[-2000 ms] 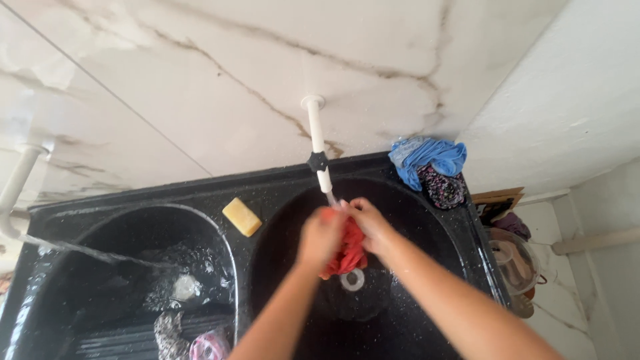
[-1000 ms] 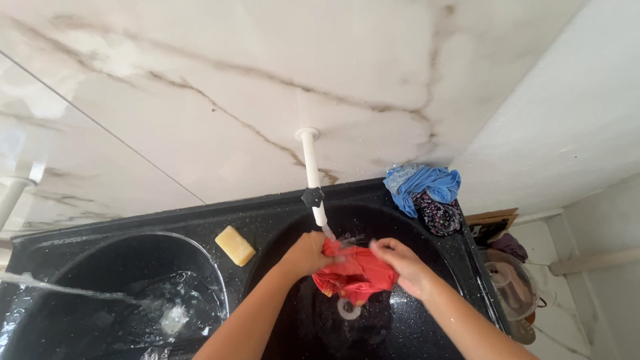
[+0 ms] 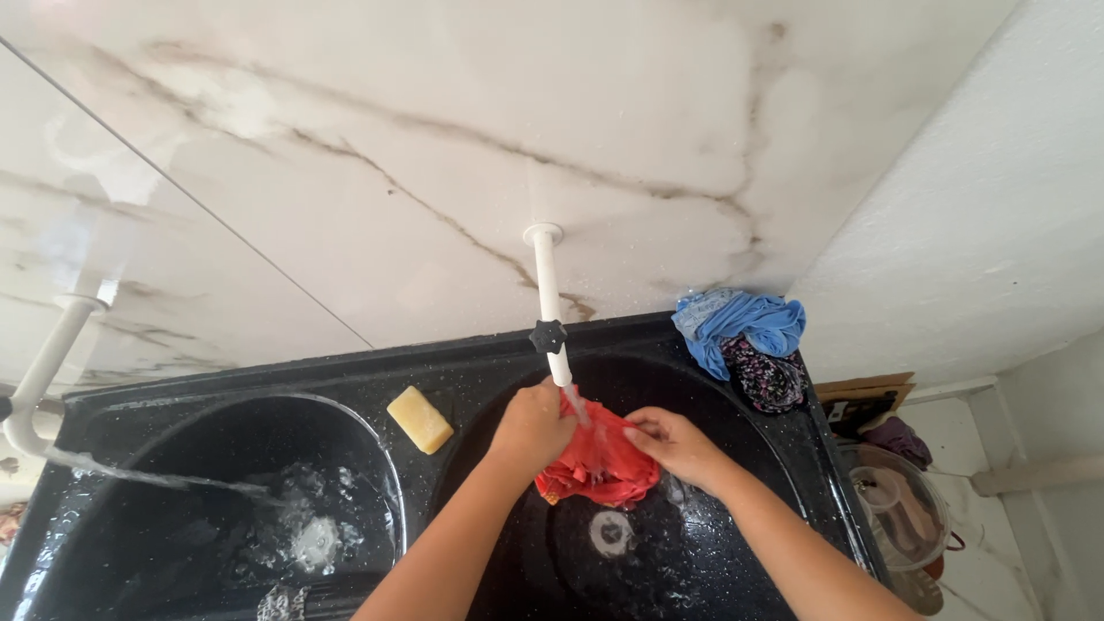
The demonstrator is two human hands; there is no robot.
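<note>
A wet red cloth (image 3: 599, 457) is held spread between both hands over the right basin of a black double sink (image 3: 466, 362). My left hand (image 3: 536, 424) grips its upper left edge, close to the tap's mouth. With thumb and fingers, my right hand (image 3: 673, 442) pinches the cloth's right edge. Water from the white wall tap (image 3: 549, 293) with a black knob (image 3: 548, 336) runs onto the cloth. Below the cloth, the round drain (image 3: 611, 533) shows. The cloth's underside is hidden.
Between the basins lies a yellow soap bar (image 3: 420, 420). Blue cloth (image 3: 746, 323) and dark patterned cloth (image 3: 766, 375) are heaped at the back right corner. A second white tap (image 3: 52, 371) pours into the left basin. Right of the sink, a clear plastic tub (image 3: 897, 504) stands lower down.
Two seconds ago the red cloth was bunched between hands held close together; now it is opened out and the hands are farther apart. Both hands still hold it beneath the running tap.
</note>
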